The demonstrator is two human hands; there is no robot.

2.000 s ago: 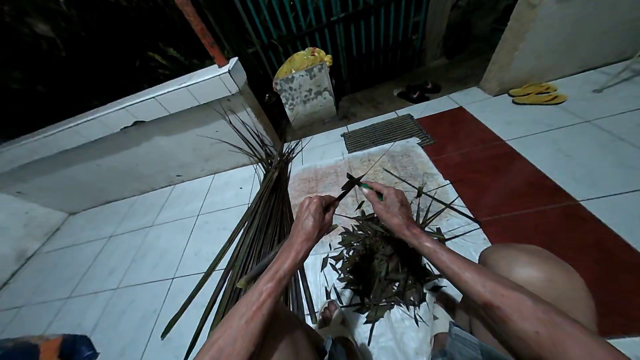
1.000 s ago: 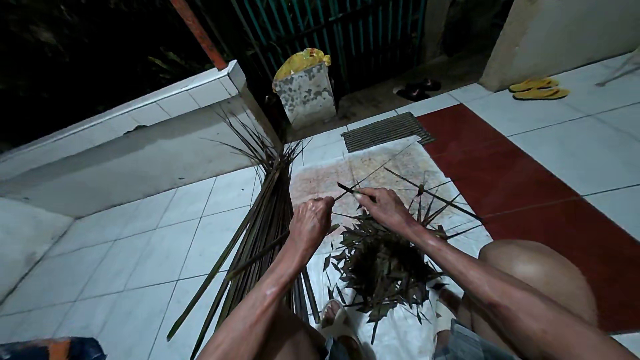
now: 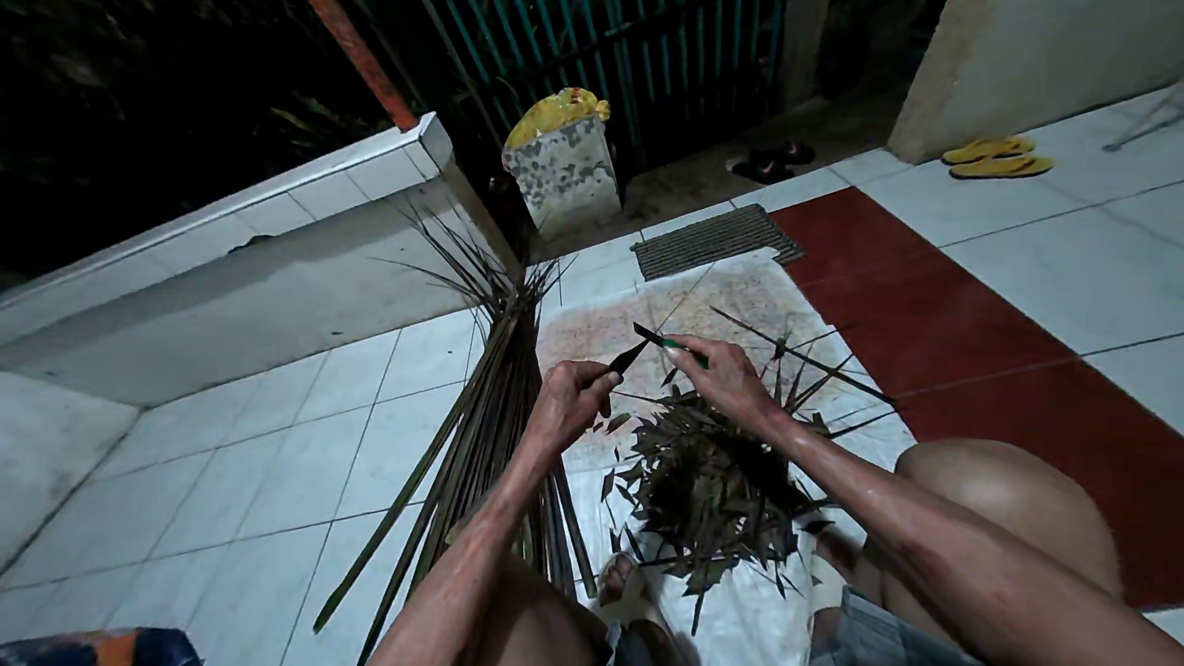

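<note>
My left hand grips a dark palm leaflet, whose end points up and right. In my right hand is a knife with a green handle; its dark blade lies at or close to the leaflet's end. Below my hands, a heap of short cut leaf pieces covers part of a stained white cloth. A bundle of long palm leaflets lies left of the cloth, partly behind my left forearm.
A ribbed grey mat lies beyond the cloth. Thin sticks rest at its right side. Further off are a low wall, a block with a yellow bag on top, dark footwear and yellow flip-flops. My knees and feet border the heap.
Both hands stay over the cloth, with small shifts of the leaflet and the knife between them. The bundle and the heap look much the same.
</note>
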